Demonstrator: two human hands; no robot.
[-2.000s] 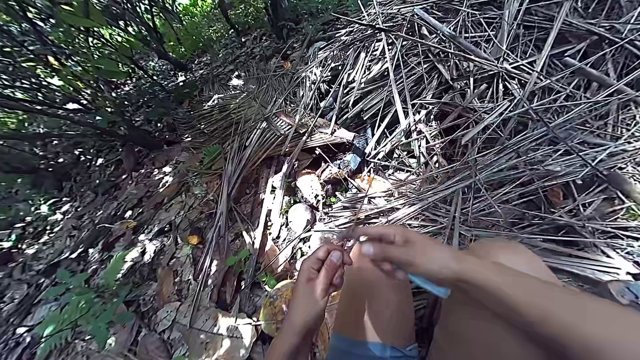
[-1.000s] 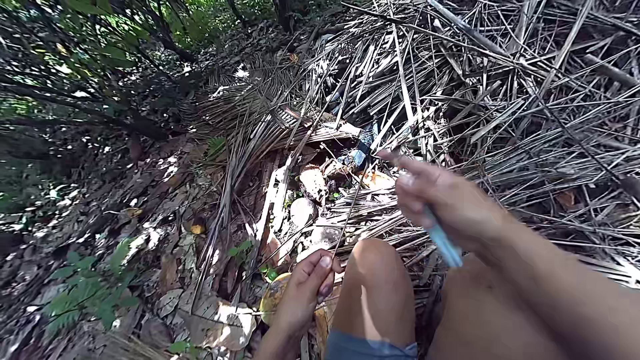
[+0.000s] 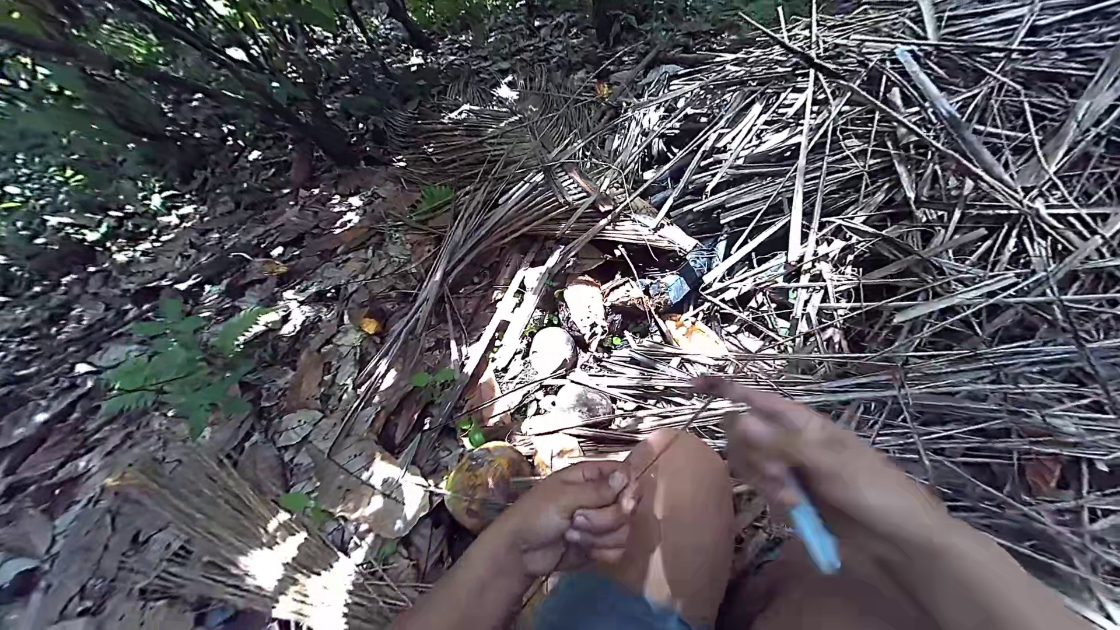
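Observation:
My left hand (image 3: 582,516) is in front of my bent knee, its fingertips pinching a thin dry leaf rib (image 3: 669,449) that slants up to the right. My right hand (image 3: 792,442) is closed around a tool with a light blue handle (image 3: 814,525), which sticks out below the palm; its working end is blurred or hidden, so its kind is unclear. A yellow-brown round fruit or husk (image 3: 488,484) lies left of my left hand. Beyond the knee, pale rounded objects (image 3: 552,352) rest on the ground among dry leaf strips.
Dry palm fronds and sticks (image 3: 927,306) are heaped at the right. A dark and blue object (image 3: 682,280) lies at the pile's edge. A bundle of thin ribs (image 3: 236,534) is at lower left, with a green fern-like plant (image 3: 188,367) above it. Leaf litter and shrubs lie beyond.
My right hand, together with my left at first, has moved away to the right with the blue-handled tool. My left hand has stayed near the knee. The rib bundle at lower left now shows more fully.

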